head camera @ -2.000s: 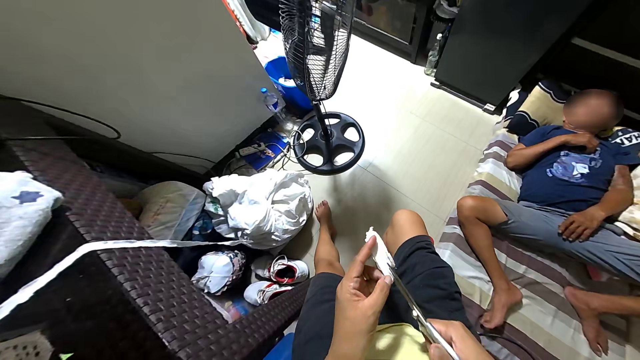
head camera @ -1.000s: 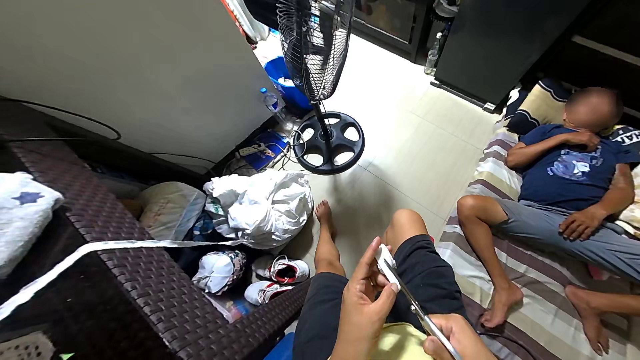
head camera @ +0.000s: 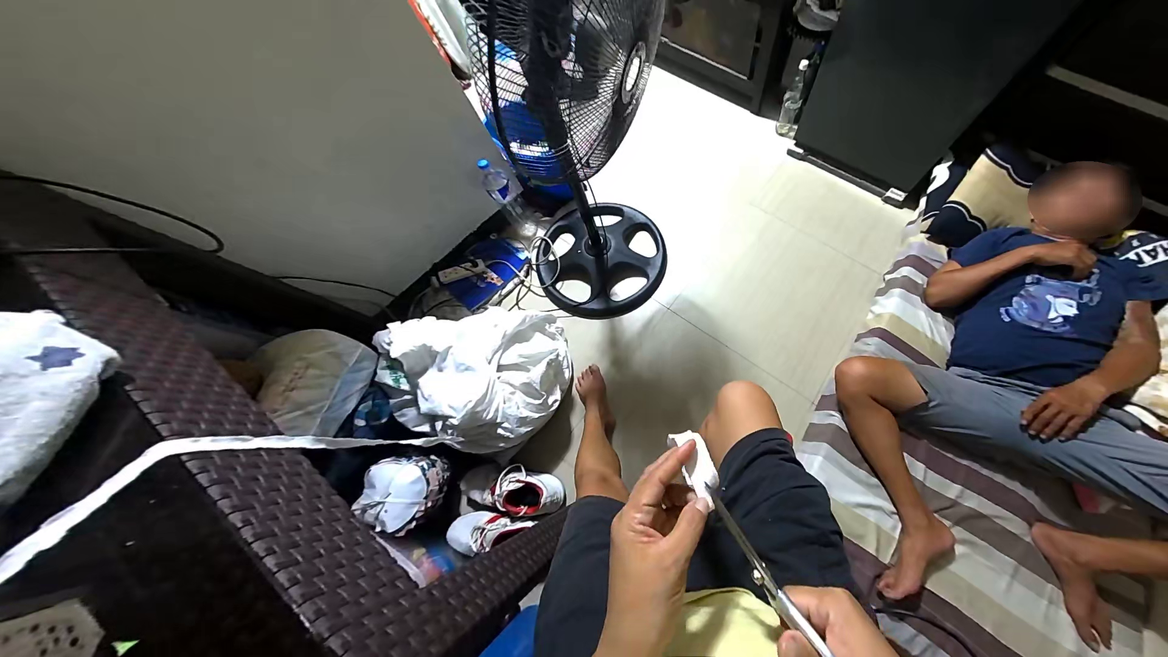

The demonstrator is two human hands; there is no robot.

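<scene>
My left hand (head camera: 659, 538) pinches a small folded piece of white material (head camera: 697, 467) between thumb and fingers, above my lap. My right hand (head camera: 830, 620) is closed around the handle end of a long slim metal tool, apparently scissors (head camera: 757, 570), whose handles are mostly hidden. The tip of the tool reaches the lower edge of the white piece, close to my left thumb. Whether the blades are apart is hard to tell. To the left, a long white strip (head camera: 228, 443) runs across the woven furniture edge to a white bag (head camera: 493, 374).
A black pedestal fan (head camera: 598, 260) stands ahead on the tiled floor. Sneakers (head camera: 520, 493) and a patterned cap (head camera: 401, 493) lie beside the dark woven frame (head camera: 265, 520). At right, a person (head camera: 1040, 310) reclines on a striped mattress (head camera: 876, 438). Cables and bottles are near the wall.
The white piece in my left hand has changed its shape and angle slightly, and the tool's tip has shifted a little against it. The reclining person stays in much the same pose.
</scene>
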